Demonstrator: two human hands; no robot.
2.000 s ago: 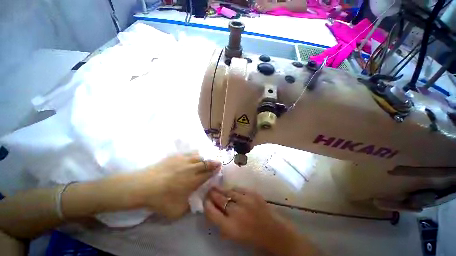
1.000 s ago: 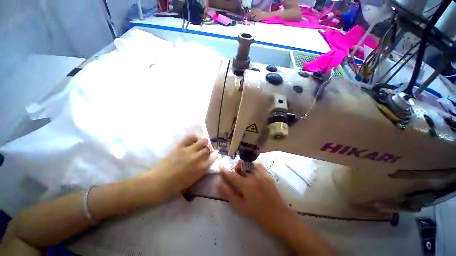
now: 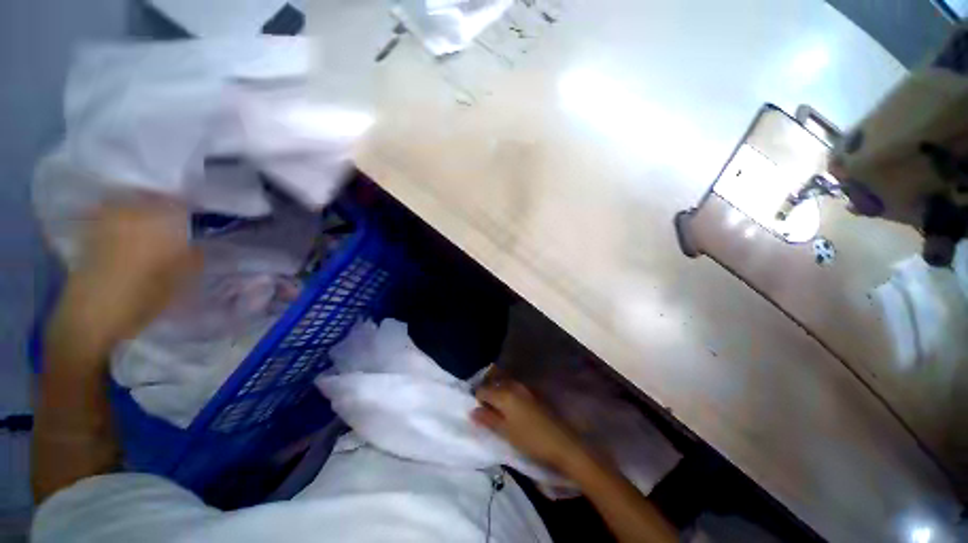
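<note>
My left hand (image 3: 133,270) is blurred at the left, over the blue crate, against white fabric (image 3: 159,117); I cannot tell whether it grips the fabric. My right hand (image 3: 525,419) is below the table edge, near my lap, with its fingers closed on a white garment piece (image 3: 409,408). That piece hangs loosely beside the crate. The presser foot (image 3: 812,196) stands over the shiny needle plate (image 3: 759,175) at the right, away from both hands.
The blue mesh crate (image 3: 308,339) at lower left holds crumpled white pieces. The pale table (image 3: 552,212) runs diagonally, with its edge above my right hand. Folded white slips (image 3: 913,308) lie right of the needle. A small white piece (image 3: 451,21) lies at the top.
The view has swung down and left. Both hands have left the needle area, my left to the crate and my right to below the table edge. The white heap no longer lies beside the needle.
</note>
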